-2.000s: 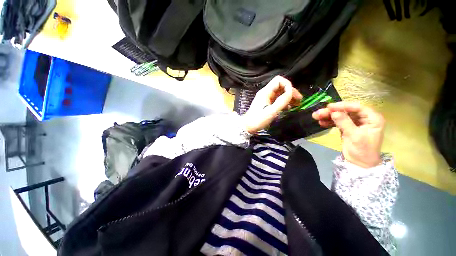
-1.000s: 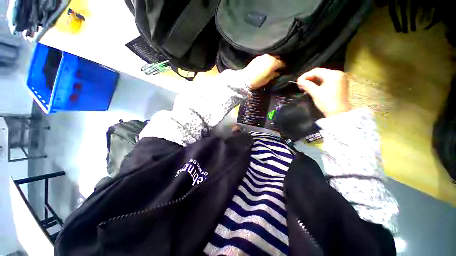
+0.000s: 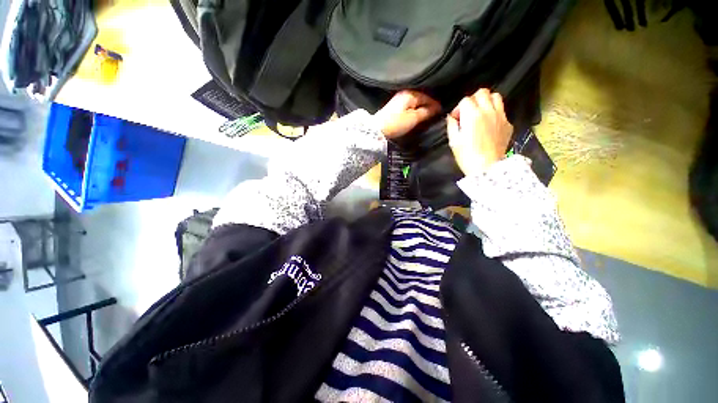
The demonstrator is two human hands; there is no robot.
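An olive-grey backpack [image 3: 401, 39] with a small dark label patch lies on the yellow table in front of me. My left hand [image 3: 408, 112] is at its near edge, fingers bent against the dark fabric. My right hand [image 3: 480, 130] is just right of it, fingertips on the same edge. The fingertips are partly hidden, so I cannot tell what they pinch. A black hang tag [image 3: 396, 175] with pale text and a green mark hangs below my hands. More dark card with a bit of green shows right of my right hand.
A second dark backpack [image 3: 272, 63] lies to the left, beside hang tags [image 3: 241, 124] at the table edge. A blue crate [image 3: 134, 161] stands further left. Pale fasteners [image 3: 586, 134] are scattered on the table [image 3: 638, 185] at right. Dark straps hang at the top right.
My hands have moved from the green-marked cards up to the backpack's near edge. My right hand has since closed in toward the left and turned palm down on the fabric.
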